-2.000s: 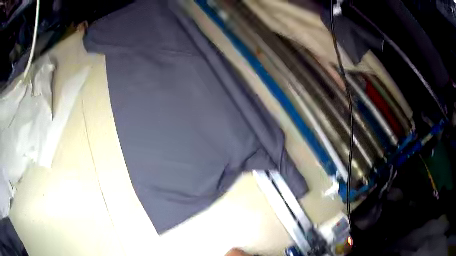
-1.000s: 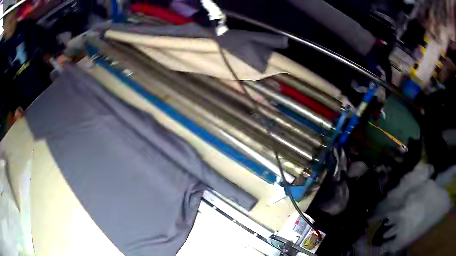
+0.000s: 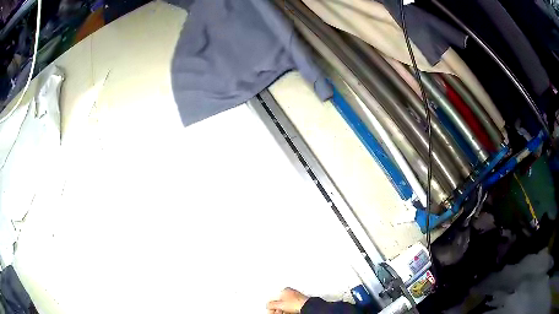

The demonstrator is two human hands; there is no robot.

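The slate blue-grey cloth length (image 3: 230, 58) lies in loose folds at the table's far side, over the far end of the end cutter track. The silver track (image 3: 325, 195), with its dark slot, is exposed down to the white end cutter unit (image 3: 412, 264) at its near end. A bright white area (image 3: 184, 214), a blank sheet or glare, fills the table left of the track. My right hand (image 3: 288, 302), with a dark sleeve, is at the bottom edge, left of the unit. Its fingers look curled and point left; whether they hold anything is unclear. My left hand is not in view.
Metallic, blue and red tubes (image 3: 392, 116) lie in a blue frame beyond the track, with beige cloth over part of them. A black cable hangs across them. Crumpled white material (image 3: 50, 101) is at the left. Dark cloth and bags are piled at the lower right.
The blue-grey cloth has moved up toward the table's far side, baring much more of the track. The white area is larger. The view has swung back left, and my right hand shows at the bottom.
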